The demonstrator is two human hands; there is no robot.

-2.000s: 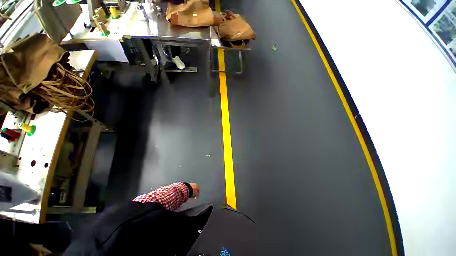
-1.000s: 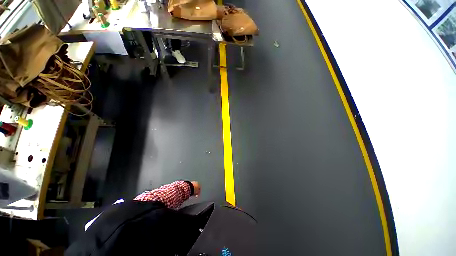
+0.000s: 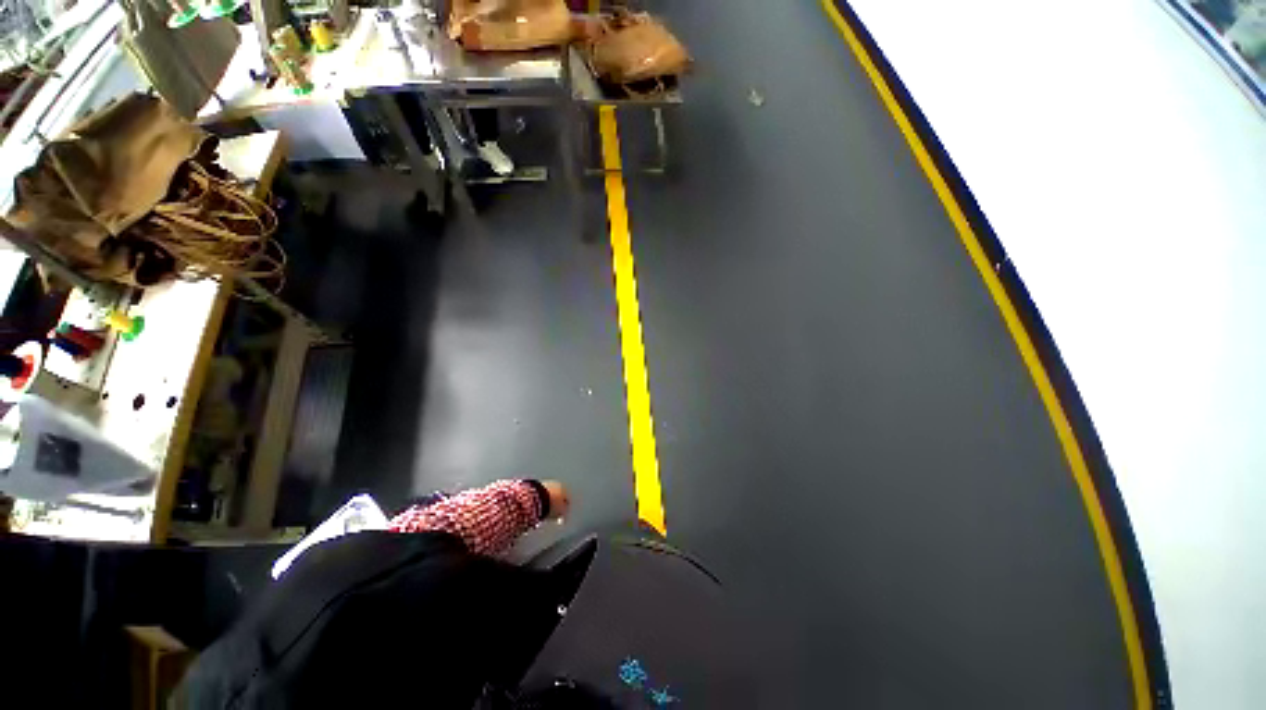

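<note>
My left hand [image 3: 555, 499] is small at the lower middle, past a red-checked sleeve with a dark cuff, over the floor. Its fingers are too small and blurred to tell whether they are open or hold anything. My right hand is not in view. A dark grey apron [image 3: 611, 631] with small blue lettering covers my front. A pile of brown bag bodies [image 3: 104, 180] with looped thin handle straps [image 3: 215, 236] slumps on the sewing table at the left. No hand touches it.
A white sewing table [image 3: 132, 416] with thread cones [image 3: 125, 325] stands left. Brown bags [image 3: 511, 24] lie on a table ahead, and another bag [image 3: 636, 53] sits on a stool. A person's white shoe [image 3: 493, 157] shows beneath. A yellow line [image 3: 632, 340] crosses the grey floor.
The view has shifted, so the left table and bag pile sit further right in the picture. A white thing now shows beside my left sleeve. My left hand keeps much the same pose.
</note>
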